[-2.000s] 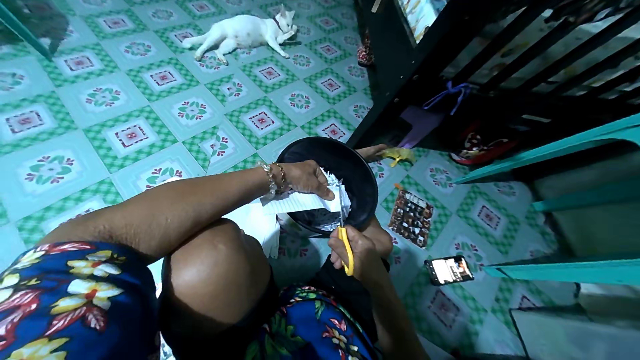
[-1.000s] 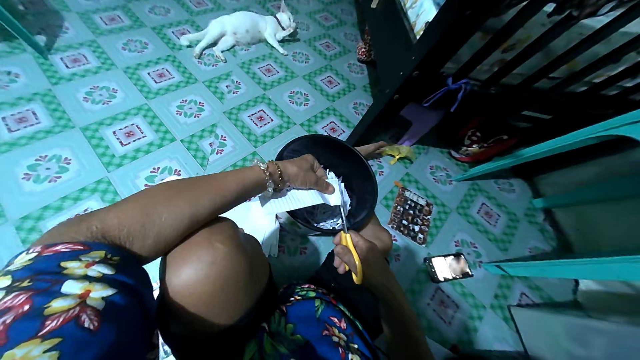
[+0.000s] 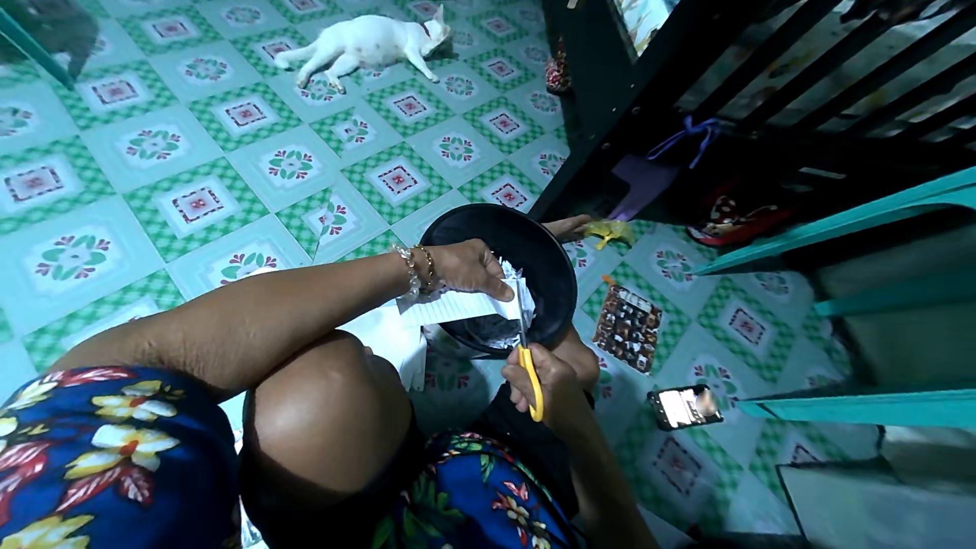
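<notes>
My left hand (image 3: 470, 268), with bracelets at its wrist, grips a strip of white lined paper (image 3: 450, 307) over a round black basin (image 3: 550, 267). My right hand (image 3: 550, 379) holds yellow-handled scissors (image 3: 531, 381), their blades upright across the strip's right end. Cut white paper scraps (image 3: 512, 268) lie in the basin below, partly hidden by the left hand and the strip. More white paper (image 3: 389, 339) rests beside my knee, left of the basin.
A white cat (image 3: 374, 42) lies on the tiled floor. Right of the basin are a patterned packet (image 3: 628, 328), a lit phone (image 3: 685, 406) and a yellow plastic piece (image 3: 610, 232). Teal furniture legs (image 3: 869, 409) and a dark slatted frame (image 3: 610, 137) stand at the right.
The scissors' yellow handles, spread apart one second ago, now look closer together. Both hands stay over the basin, and the cat's head has shifted slightly.
</notes>
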